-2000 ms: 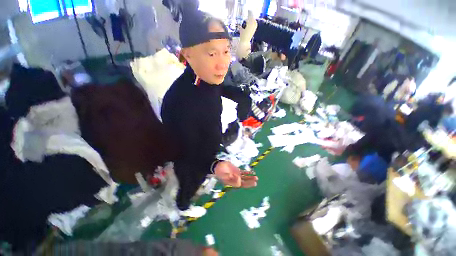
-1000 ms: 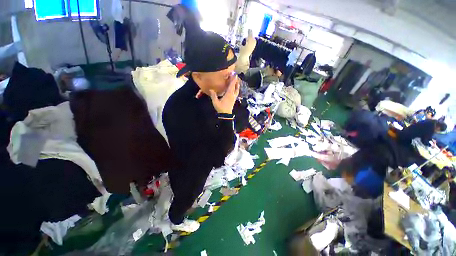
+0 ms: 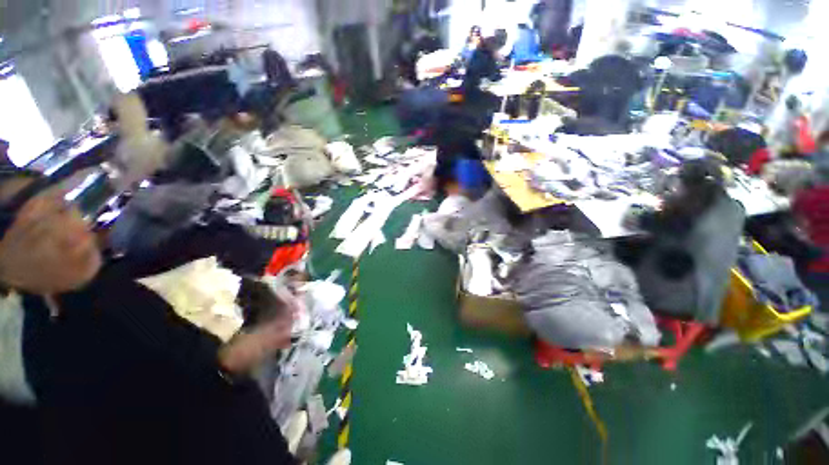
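Neither of my hands is in the picture. Nearest in front of me on the left is a person in black clothing (image 3: pixel 136 372), cut off by the left edge, with one blurred hand (image 3: pixel 259 341) held out at waist height. I cannot tell whether that hand holds anything. Beside the person lie heaped white and grey fabric scraps (image 3: pixel 304 368) and a pale cream cloth (image 3: pixel 202 295).
Green floor (image 3: pixel 436 309) with a yellow-and-black tape line (image 3: pixel 348 372) and white scraps (image 3: pixel 414 361). To the right are a cardboard box (image 3: pixel 491 311), a grey cloth pile (image 3: pixel 582 295), a yellow crate (image 3: pixel 754 309), a cloth-covered table (image 3: pixel 532 195) and seated workers (image 3: pixel 695 245).
The view has swung right, so the person has shifted to the left edge and looks nearer. The person's hand has dropped from the face. More of the tables and workers shows.
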